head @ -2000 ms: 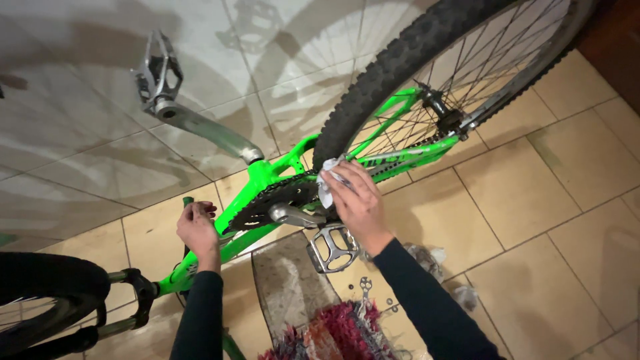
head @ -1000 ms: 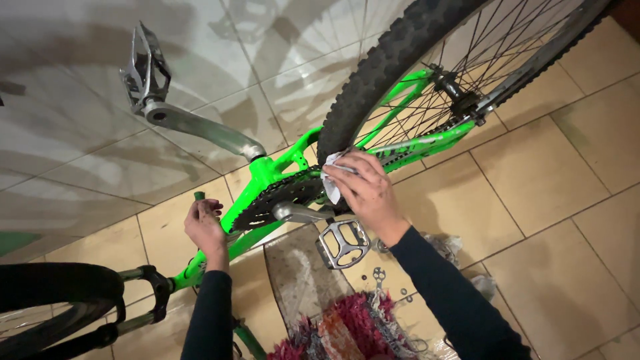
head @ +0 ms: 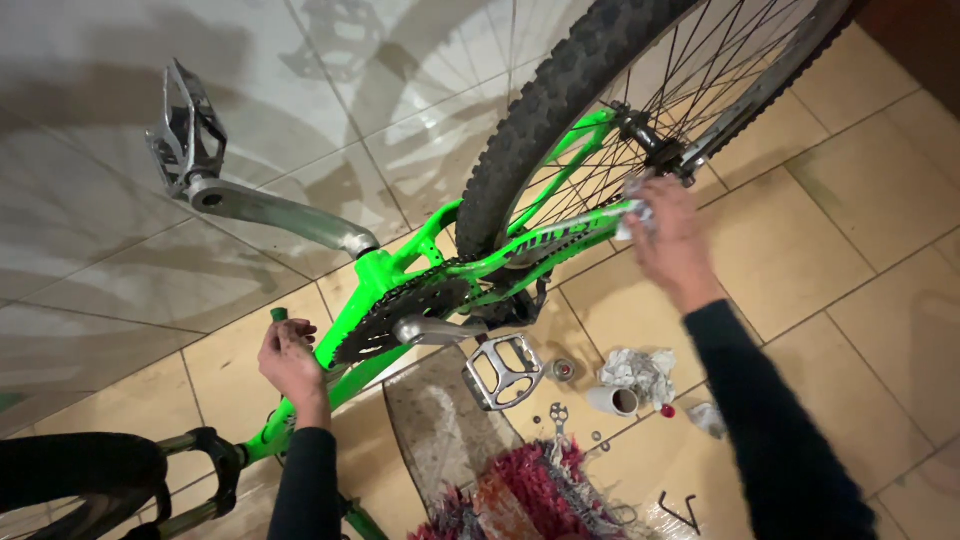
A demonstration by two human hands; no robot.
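Note:
A bright green bicycle frame point(head: 360, 300) lies across the view, upside down, with its rear wheel point(head: 517, 142) at the upper right. My right hand point(head: 667, 232) holds a crumpled white cloth or tissue point(head: 636, 214) against the rear end of the green stay, close to the rear hub point(head: 652, 146). My left hand point(head: 295, 360) is by the frame, left of the black chainring point(head: 405, 307); a small dark green thing point(head: 279, 314) shows above its curled fingers, and whether it is held is unclear. A silver crank arm point(head: 285, 217) with a pedal point(head: 187, 131) points up left.
Below the near pedal point(head: 504, 373) are a shaggy red rug point(head: 525, 480) and a flat multi-hole wrench point(head: 559, 416). Crumpled paper point(head: 637, 371), a roll-like cylinder point(head: 613, 401) and hex keys point(head: 679, 514) lie on the tiles. A tiled wall point(head: 97, 247) stands behind the bicycle.
My right hand, with the white cloth, has moved right along the stay from beside the chainring to near the rear hub. My left hand stays beside the frame.

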